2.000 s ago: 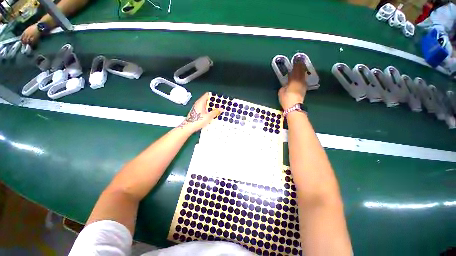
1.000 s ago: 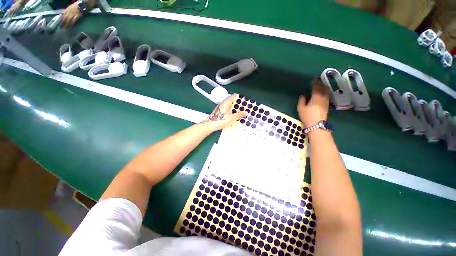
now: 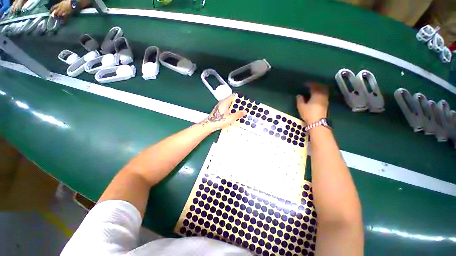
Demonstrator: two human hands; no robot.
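Observation:
My left hand (image 3: 226, 114), tattooed, grips the top left corner of a cream sheet of dots (image 3: 250, 155), thumb on top. Black dots fill its upper rows; the area below is pale and bare. A spare sheet of dots (image 3: 245, 215), densely filled, lies under it. My right hand (image 3: 314, 105) is just above the held sheet's top right corner, fingers pointing away and blurred; whether a dot is on a fingertip cannot be told. Two grey housings (image 3: 352, 90) stand side by side right of it. A white housing (image 3: 216, 84) and a grey housing (image 3: 249, 72) lie beyond the held sheet.
More housings (image 3: 115, 73) lie grouped at the left, and a row of grey housings (image 3: 422, 112) is at the right edge. Small white parts (image 3: 434, 42) are at the far right. Another person's hand (image 3: 62, 8) is at the far left. White strips cross the green surface (image 3: 165, 25).
My right hand has left the pair of housings, which now stand apart from it to the right. The housings have shifted right in view over the last second. My left hand keeps hold of the sheet.

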